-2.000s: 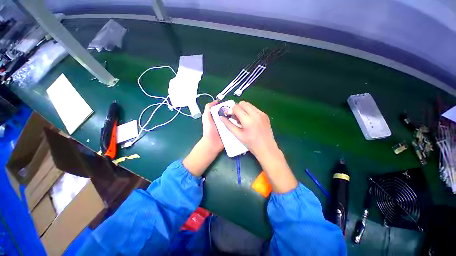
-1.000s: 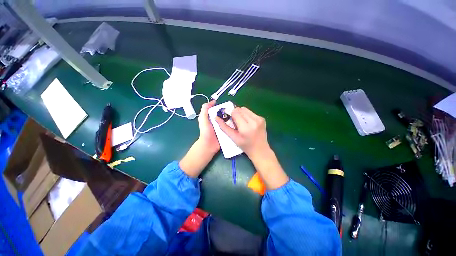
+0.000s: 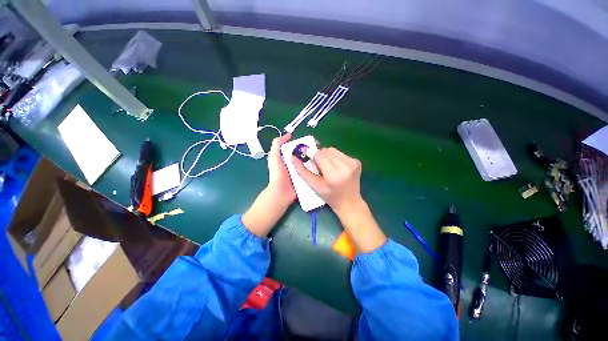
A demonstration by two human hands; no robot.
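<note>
A white unit with a round black window near its far end is held over the green bench. My left hand grips it along its left edge. My right hand is over its right side, thumb and fingers at the black window. Whether the right fingers pinch something small is hidden. A white corded piece with looped thin cord lies beyond my left hand. Two pairs of white leads lie beyond the unit.
Another white unit lies right. An electric screwdriver, a slim tool, a cooling fan and a blue stick lie near right. An orange-black cutter and white card lie left. A cardboard box stands lower left.
My right fingers have shifted slightly at the black window, showing more of it than two seconds ago. The left hand still holds the unit. The whole view has shifted slightly.
</note>
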